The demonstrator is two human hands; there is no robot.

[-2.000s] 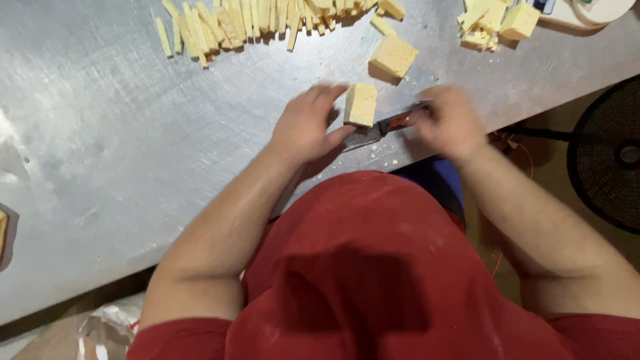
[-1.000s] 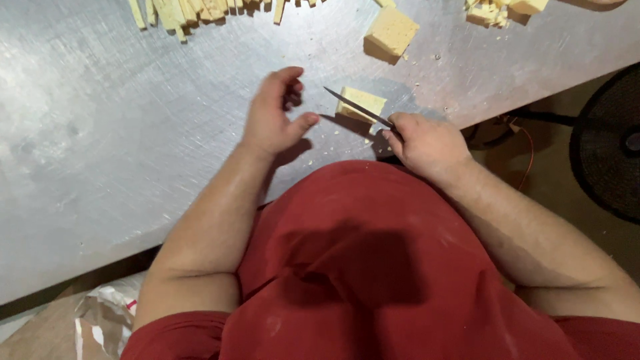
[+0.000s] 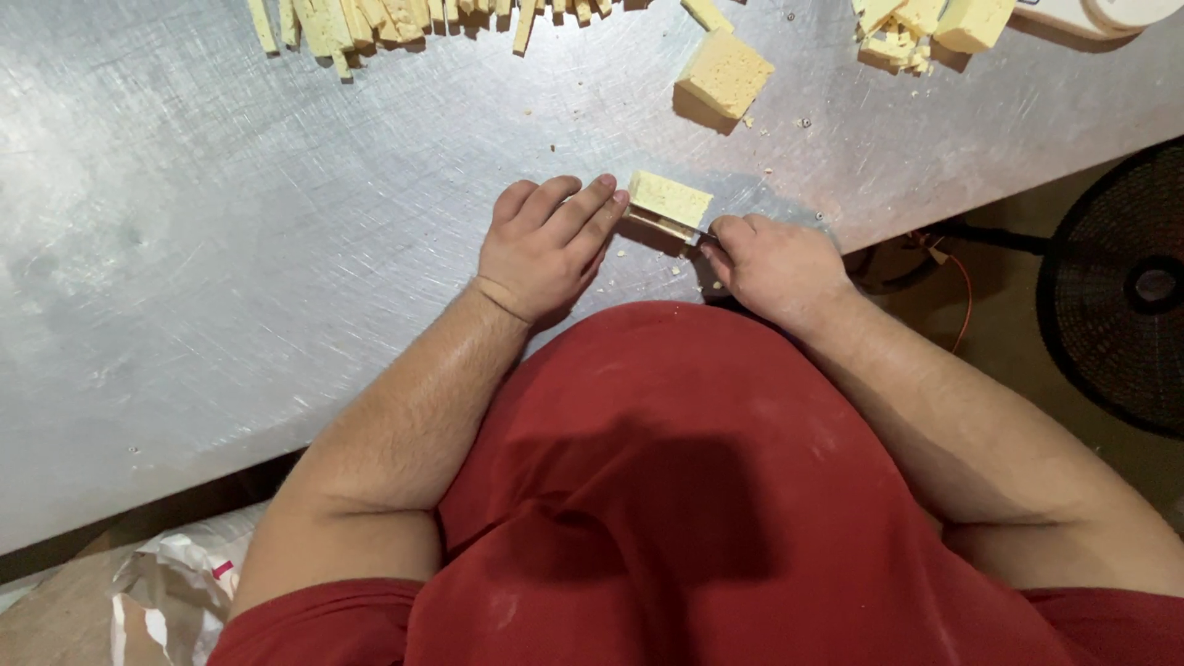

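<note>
A block of pale yellow cheese [image 3: 670, 198] lies on the metal table in front of me. My right hand [image 3: 777, 268] grips a knife [image 3: 668, 223], whose blade runs along the near side of the block. Fingertips of my left hand [image 3: 555, 236] are at the block's left end, by the blade's tip; whether they press on it I cannot tell. Farther back sits a larger cheese block [image 3: 726, 74] with a cheese stick [image 3: 708, 14] behind it. Many cut cheese sticks [image 3: 370, 18] lie in a row at the far left.
The metal table [image 3: 277, 231] carries small crumbs near the block. More cheese pieces [image 3: 925, 23] and a white object [image 3: 1101, 11] are at the far right. Beyond the table's edge stands a black fan [image 3: 1152, 287]. A plastic bag [image 3: 185, 573] is at the lower left.
The knife has come down from above the block to its near side. My left hand has moved right to the block's left end. Two seconds ago the knife lay low beside the block.
</note>
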